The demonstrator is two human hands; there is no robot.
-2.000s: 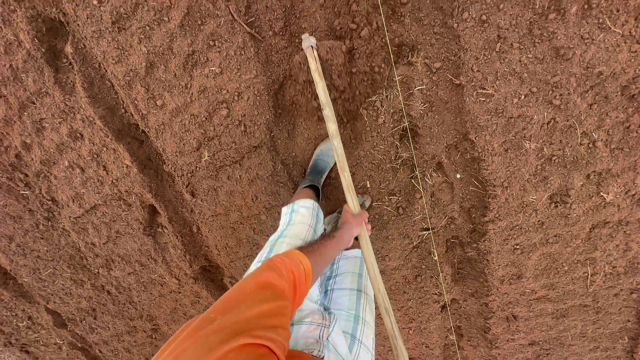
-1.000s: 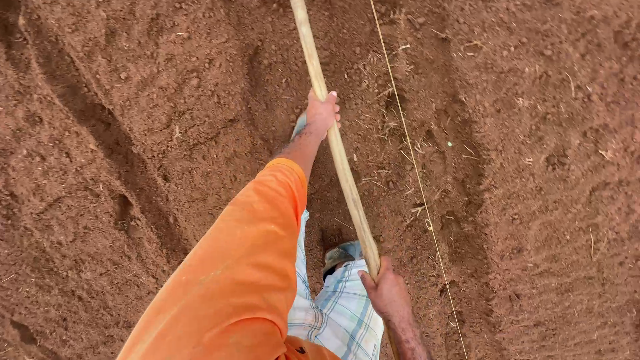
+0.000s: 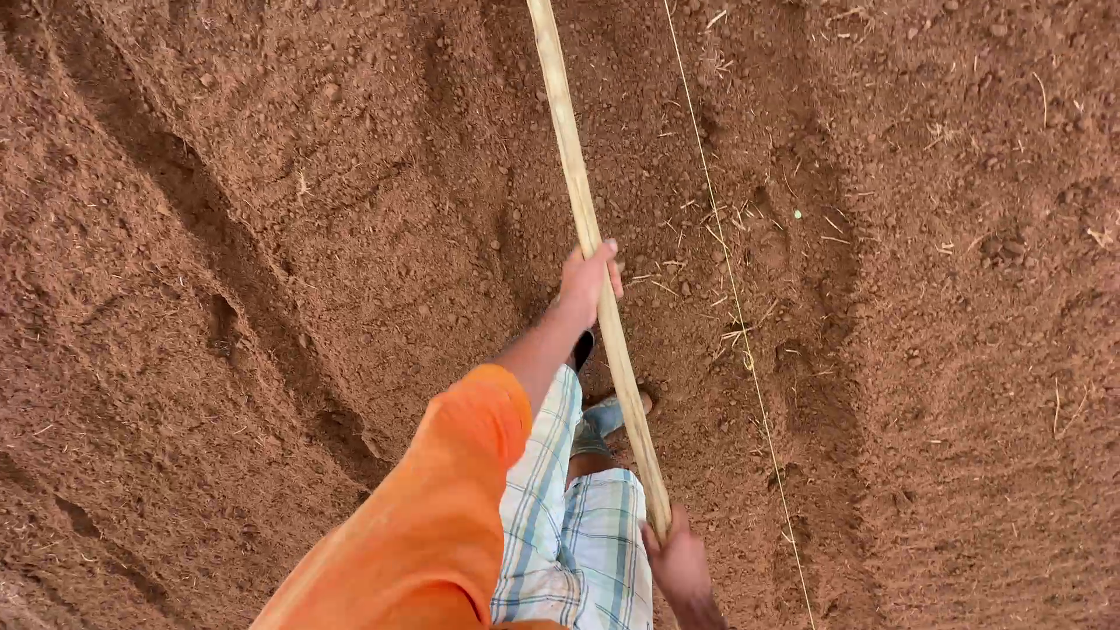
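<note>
A long pale wooden handle (image 3: 573,166) runs from the top edge of the view down past my legs, tilted slightly. My left hand (image 3: 591,280) grips it near the middle of the view, thumb lying along the wood. Lower down, my right hand (image 3: 678,560) is closed around the handle near its lower visible end, beside my plaid shorts. The far end of the handle lies beyond the top edge, so its head is hidden. One boot (image 3: 604,415) shows on the soil just left of the handle.
A taut thin string (image 3: 735,302) crosses the reddish-brown soil to the right of the handle. Bits of straw (image 3: 742,332) lie around it. A long furrow (image 3: 210,210) runs diagonally on the left, and a shallower trough (image 3: 818,350) lies right of the string.
Two seconds ago one hand was visible on the handle and its far end showed; that end is now out of view. The right hand came into view on the lower handle one second ago.
</note>
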